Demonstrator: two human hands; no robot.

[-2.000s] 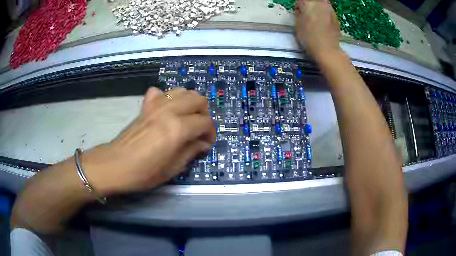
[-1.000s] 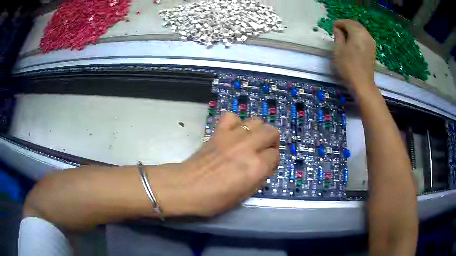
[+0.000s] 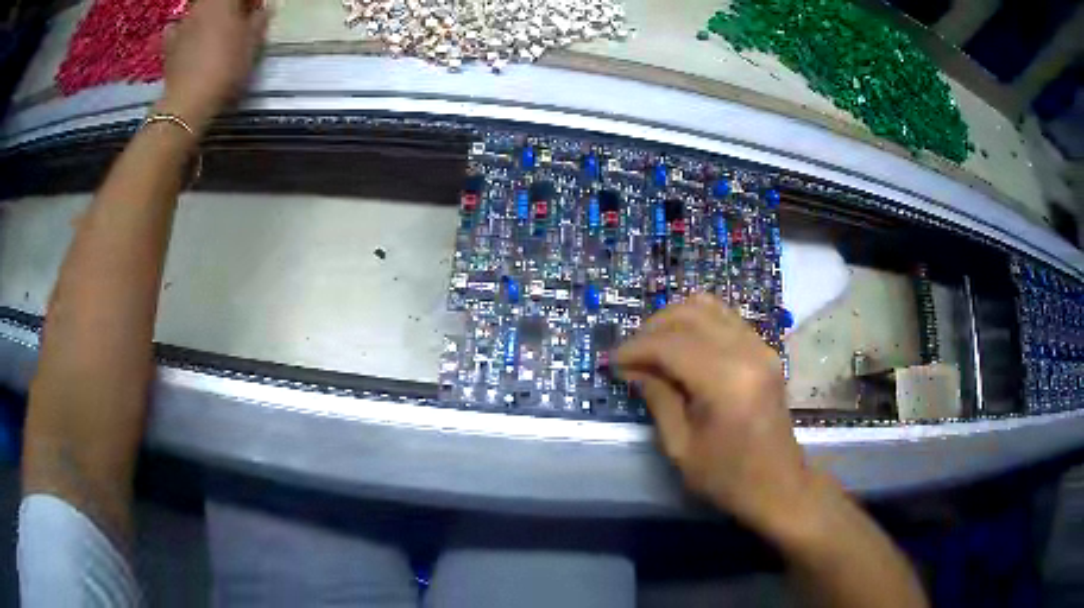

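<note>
The dark circuit board panel (image 3: 559, 255) lies between the conveyor rails, with blue, red, green and black parts on it. My right hand (image 3: 713, 392) is over its lower right part, fingertips pinched close to the board; whether they hold a tiny part cannot be seen. My left hand (image 3: 214, 59) is at the right side of the red component heap (image 3: 113, 42), blurred and cut by the top edge; its fingertips are unclear. The white component heap (image 3: 487, 26) and the green component heap (image 3: 856, 77) lie beyond the far rail.
The near rail (image 3: 392, 434) and far rail (image 3: 357, 89) run across the view. Right of the panel are a small pale block (image 3: 927, 392), a ribbed rod (image 3: 926, 315) and a silver bar (image 3: 977, 344). Another board panel (image 3: 1056, 339) sits at the right edge.
My left hand has gone from over the panel to the red heap. My right hand has come from the green heap down to the panel. The camera view has also shifted.
</note>
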